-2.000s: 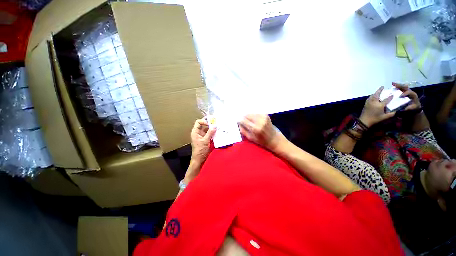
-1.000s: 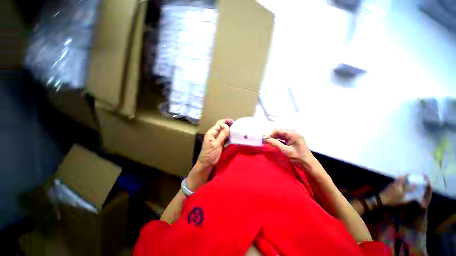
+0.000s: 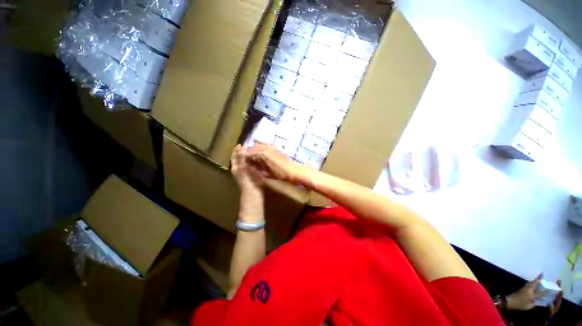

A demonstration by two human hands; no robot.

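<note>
A small white product box point(image 3: 262, 132) is at my fingertips, at the near left corner inside the large brown carton point(image 3: 376, 95). My left hand point(image 3: 245, 167) holds its near end, over the carton's edge. My right hand point(image 3: 273, 163) is against it too, overlapping my left hand, so its exact grip is hidden. Rows of white product boxes point(image 3: 317, 76) fill the carton, with clear plastic wrap point(image 3: 344, 16) around their far edge.
Plastic-wrapped white boxes point(image 3: 121, 51) lie left of the carton. A smaller open carton point(image 3: 131, 219) stands at lower left. The white table point(image 3: 421, 219) at right holds grouped white boxes point(image 3: 539, 95) and a thin clear sheet point(image 3: 424, 169). A coworker's hands point(image 3: 526, 296) hold a white box.
The view has swung left. Both my hands and the white box have moved from in front of my lap to the open carton's near corner.
</note>
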